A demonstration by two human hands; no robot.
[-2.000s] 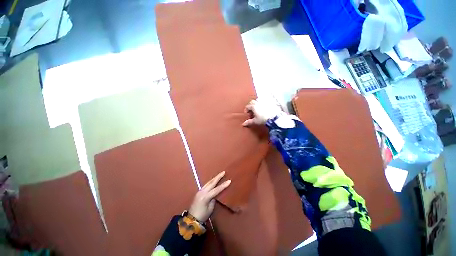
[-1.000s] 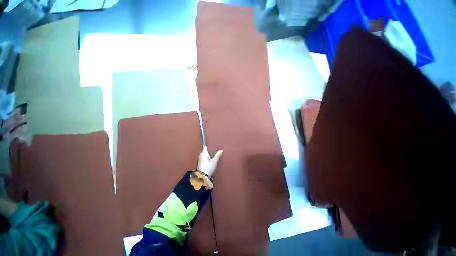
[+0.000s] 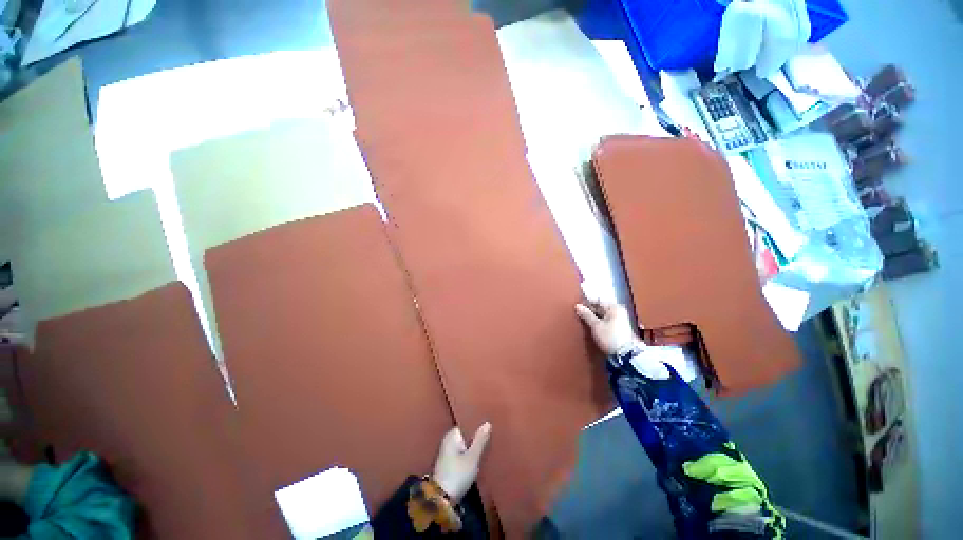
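A long rust-brown leather panel (image 3: 465, 253) lies in front of me, with a stepped right edge at its far end. My left hand (image 3: 461, 461) rests at its left edge near me, thumb spread from the fingers. My right hand (image 3: 607, 325) touches its right edge with the fingertips; whether it pinches the edge is unclear. The panel's near end looks curved. A stack of brown panels (image 3: 681, 237) stands to the right, with a notch at its near edge. More brown panels (image 3: 317, 338) lie to the left.
Beige panels (image 3: 275, 179) and white sheets (image 3: 232, 95) lie beyond the brown ones. A small white piece (image 3: 322, 504) is near me. A blue bin (image 3: 676, 37), calculator (image 3: 729, 114) and clear printed bag (image 3: 818, 211) are at right. A person's green sleeve (image 3: 79, 501) shows lower left.
The dark brown piece that blurred across the right side is gone from there, and the notched stack is visible. My right hand has come into view at the long panel's edge. The camera view has shifted.
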